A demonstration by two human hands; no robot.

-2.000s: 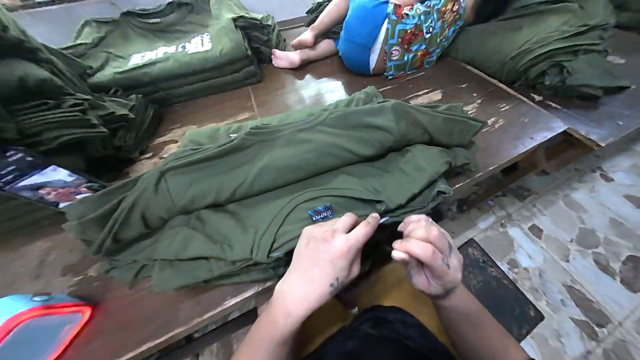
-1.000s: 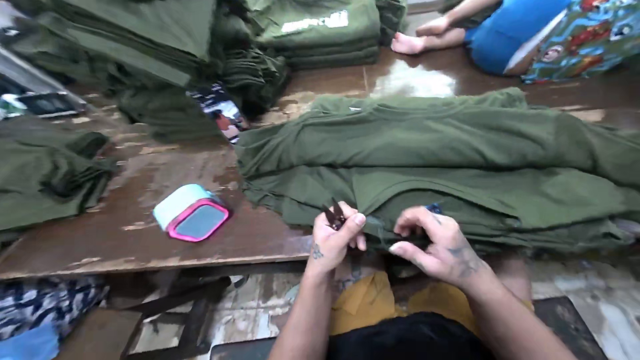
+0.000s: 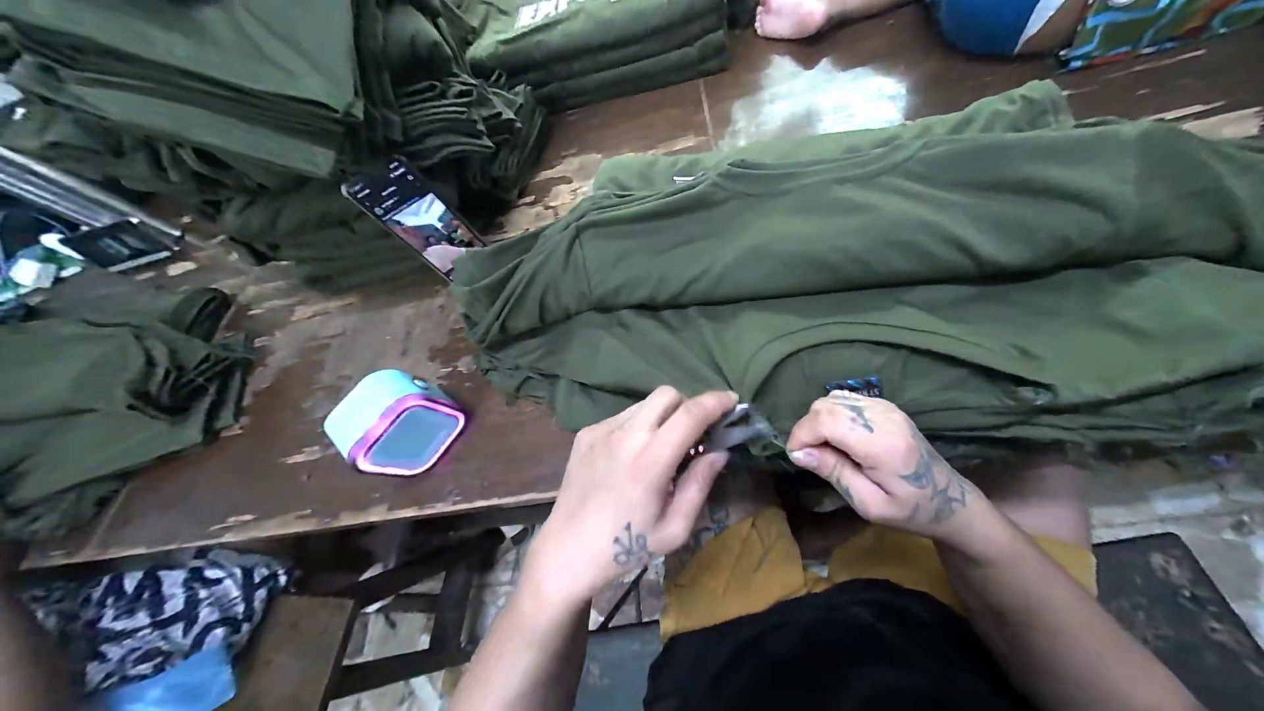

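Dark green T-shirts (image 3: 889,237) lie in a loose pile along the table's near edge, the top one's neckline and small dark label (image 3: 854,387) facing me. My left hand (image 3: 642,474) grips small metal thread snips (image 3: 736,430), whose blades are blurred and point to the right. Just right of them, my right hand (image 3: 874,459) pinches something thin at the shirt's edge by the neckline, seemingly a thread or a bit of fabric. The fingertips of both hands are a short way apart, below the label.
A light blue speaker-like device with a pink rim (image 3: 395,425) rests on the wooden table (image 3: 296,346). A lit phone (image 3: 420,217) leans by stacked green garments (image 3: 197,79). More folded garments (image 3: 109,395) lie left. Another person's bare foot (image 3: 790,18) is at the far side.
The view has swung left since two seconds ago. The snips in my left hand, pointing up a second ago, now point right toward my right hand. My right hand now pinches at the shirt's edge.
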